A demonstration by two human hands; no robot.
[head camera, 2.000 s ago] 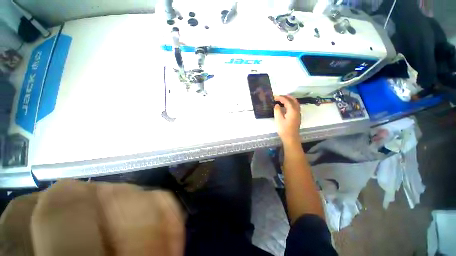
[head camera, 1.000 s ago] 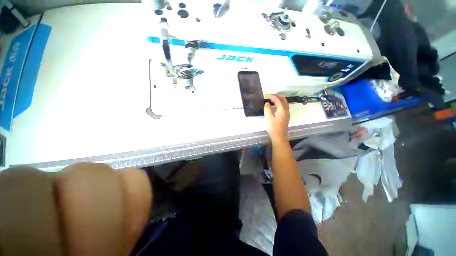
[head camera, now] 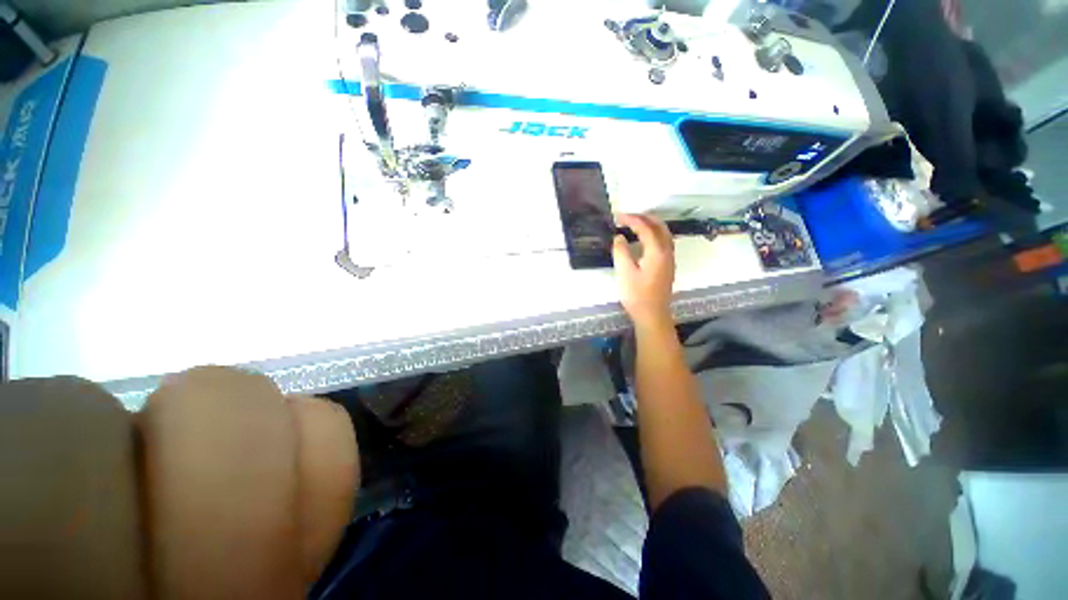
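The smartphone [head camera: 582, 215] lies dark and upright-oriented on the pale machine bed, right of the needle area. My right hand [head camera: 644, 265] rests on the bed at the phone's right edge, with curled fingers touching or nearly touching it. A dark strap [head camera: 691, 227] runs from these fingers to the right; whether they grip it is unclear. My left hand [head camera: 234, 486] is very close to the camera at the lower left, large and blurred. Its fingers lie side by side, and its palm side and anything in it are hidden.
The white sewing machine head [head camera: 632, 131] spans the back, with its presser foot area [head camera: 422, 176] at left. A small parts tray [head camera: 778, 238] sits at the table's right end, beside a blue crate [head camera: 861, 234]. Grey and white offcuts [head camera: 761, 399] hang below the ruler-marked edge [head camera: 469, 347].
The view has shifted, so the machine and phone sit further left and slightly higher. My right hand stays at the phone's right edge. My left hand remains large at the lower left.
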